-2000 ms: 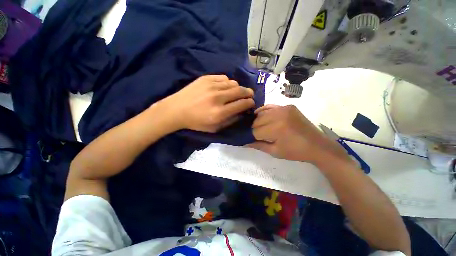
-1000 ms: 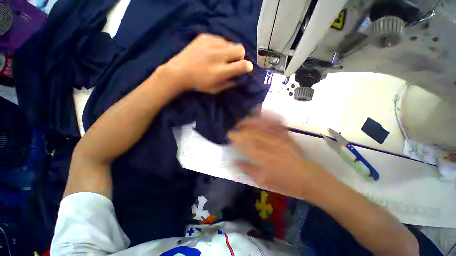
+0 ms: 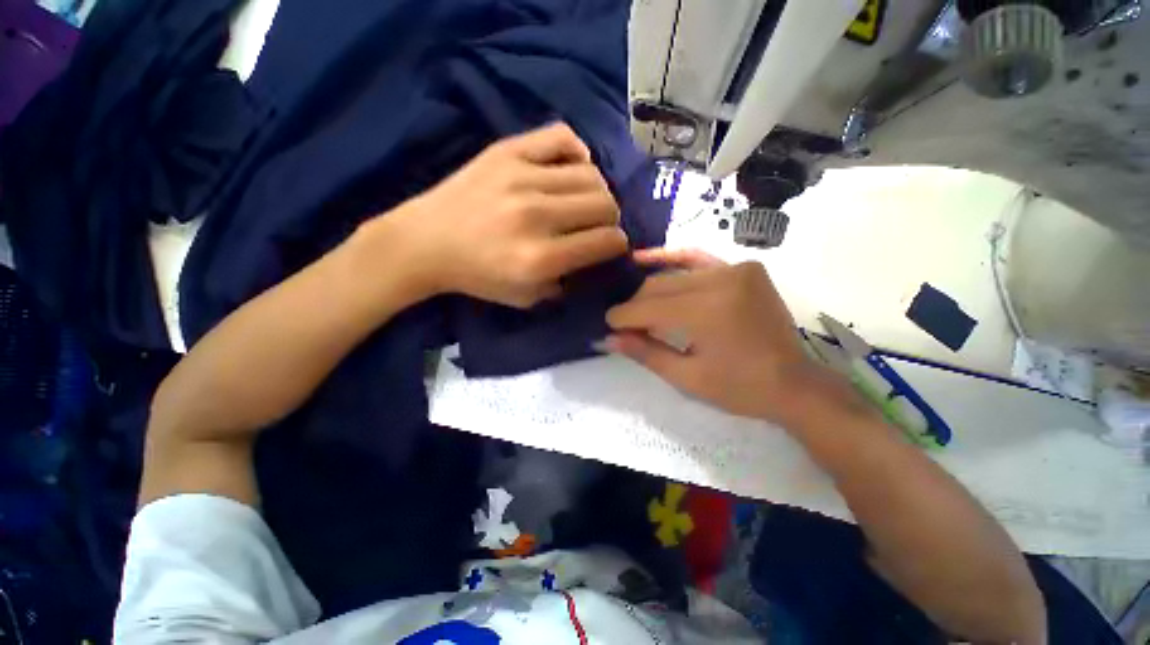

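A large navy garment body (image 3: 366,139) lies left of the needle, over the machine table and down towards the lap. My left hand (image 3: 536,221) grips the cloth, its fingers curled, just left of and below the presser foot (image 3: 666,180). My right hand (image 3: 706,330) pinches the cloth's right edge between thumb and fingers, close beside my left fingertips. The cloth's lower corner lies flat on the table below both hands. The fingertips of my left hand are partly hidden in the cloth.
The white sewing machine head (image 3: 921,139) stands at the upper right, with a ridged knob (image 3: 760,227) near the needle. Thread snips (image 3: 889,378) and a small dark scrap (image 3: 942,316) lie right of my right hand. More navy cloth (image 3: 164,139) lies at the far left.
My right hand was blurred in motion lower on the cloth; it now pinches the edge near my left hand. My left hand has moved down a little. The cloth's lower corner now lies flatter.
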